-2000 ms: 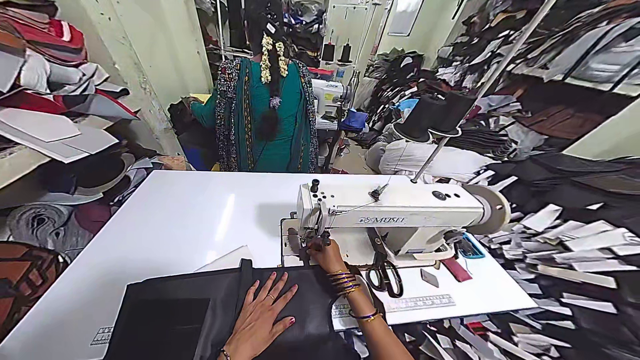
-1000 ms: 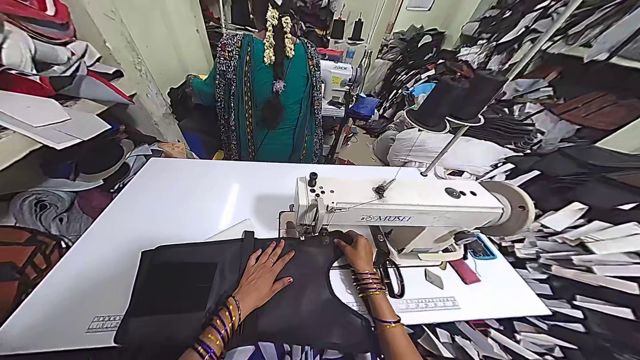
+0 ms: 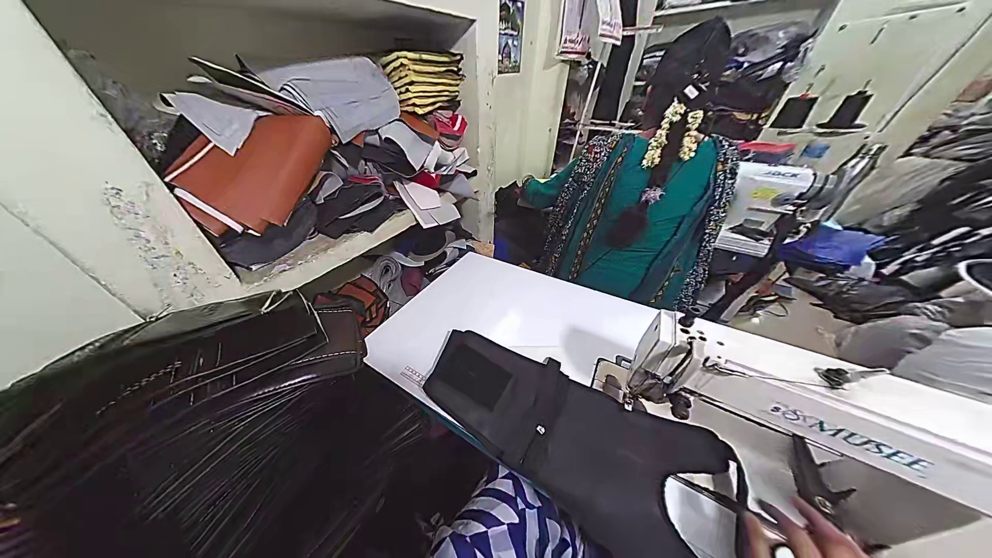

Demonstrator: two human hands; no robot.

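Note:
A black fabric or leather piece (image 3: 542, 434) with a strap and a curved cutout lies across the white sewing table, its upper edge beside the needle area of a white sewing machine (image 3: 837, 418). At the bottom right corner, my right hand (image 3: 806, 535) is partly in view, blurred, its fingers beside the piece's narrow edge and the black scissors (image 3: 814, 477). Whether it grips either cannot be told. My left hand is not in view.
A large stack of black stitched pieces (image 3: 256, 411) rises at the left. Beyond it, a shelf holds brown sheets (image 3: 256, 170) and scraps. Past the table a person in green (image 3: 628, 217), back turned, is near another sewing machine (image 3: 763, 198).
The view has swung left. Both hands were on the black piece one second ago; now my left hand is out of view and my right hand shows only at the lower right.

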